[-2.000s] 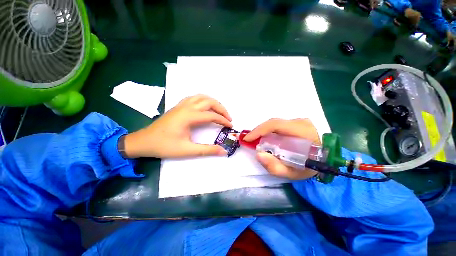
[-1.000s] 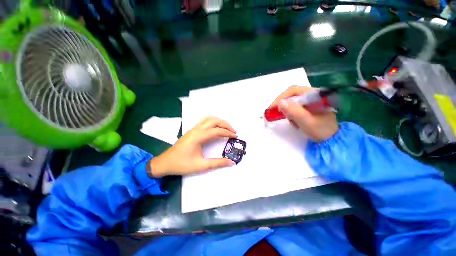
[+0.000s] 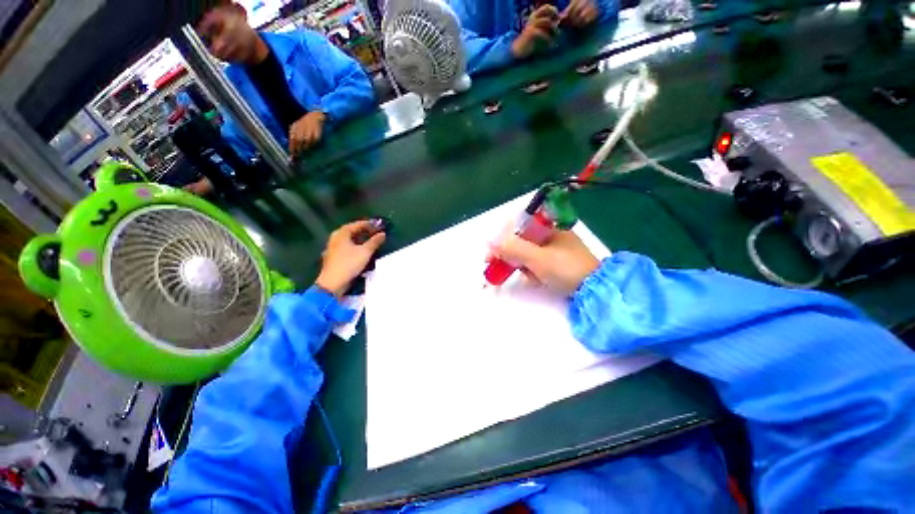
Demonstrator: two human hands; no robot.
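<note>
My left hand (image 3: 349, 256) is beyond the upper left corner of the white paper sheets (image 3: 441, 371), over the green bench. Its fingertips are on a small dark electronic unit (image 3: 377, 224), partly hidden by the fingers. My right hand (image 3: 552, 263) holds the dispensing syringe (image 3: 535, 229) like a pen above the paper. Its red front end (image 3: 498, 270) points down and left. The green adapter (image 3: 562, 208) is at its rear, joined to the hose and a black cable.
A green frog fan (image 3: 191, 276) stands at left. The grey dispenser controller (image 3: 818, 181) is at right, the pale hose (image 3: 617, 131) running towards it. A torn paper scrap (image 3: 351, 319) lies by the sheets. Small black pieces dot the far bench. A pale fan (image 3: 426, 50) and people in blue are opposite.
My left hand has moved with the small unit from over the paper to the far left, off the sheets. My right hand still holds the syringe. The view has tilted and shows more of the far side.
</note>
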